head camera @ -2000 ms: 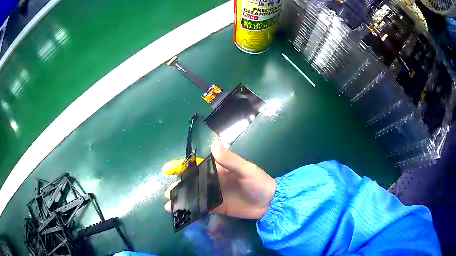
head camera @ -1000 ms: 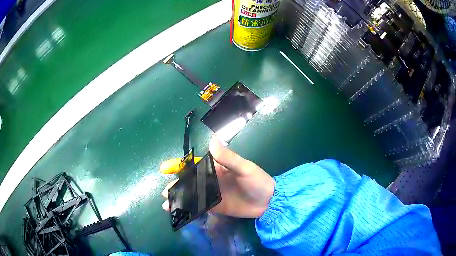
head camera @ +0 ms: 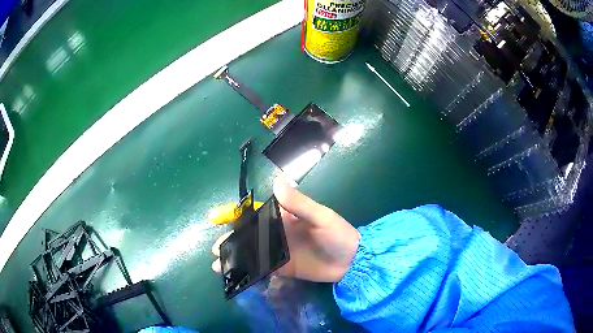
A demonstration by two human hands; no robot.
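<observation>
My right hand (head camera: 312, 240) comes in from the right in a blue sleeve and holds a dark glossy display module (head camera: 255, 252) tilted above the mat. A yellow finger cot shows behind the module's top edge. Its dark flex cable (head camera: 244, 172) points up, with an orange-gold patch at the base. A second display module (head camera: 302, 140) lies on the mat just beyond my thumb, its flex cable (head camera: 244, 91) running to the upper left. My left hand is out of the picture; only a bit of blue sleeve shows at the bottom edge.
Black bezel frames (head camera: 65, 279) lie tangled at lower left. A yellow spray can (head camera: 330, 32) stands at the top, with a thin white stick (head camera: 388, 84) to its right. Clear blister trays (head camera: 481, 110) are stacked at right. A white rail (head camera: 130, 97) borders the green conveyor (head camera: 110, 45).
A white-edged thing has appeared on the conveyor at the far left edge. The view has shifted slightly; my right hand keeps its hold on the module.
</observation>
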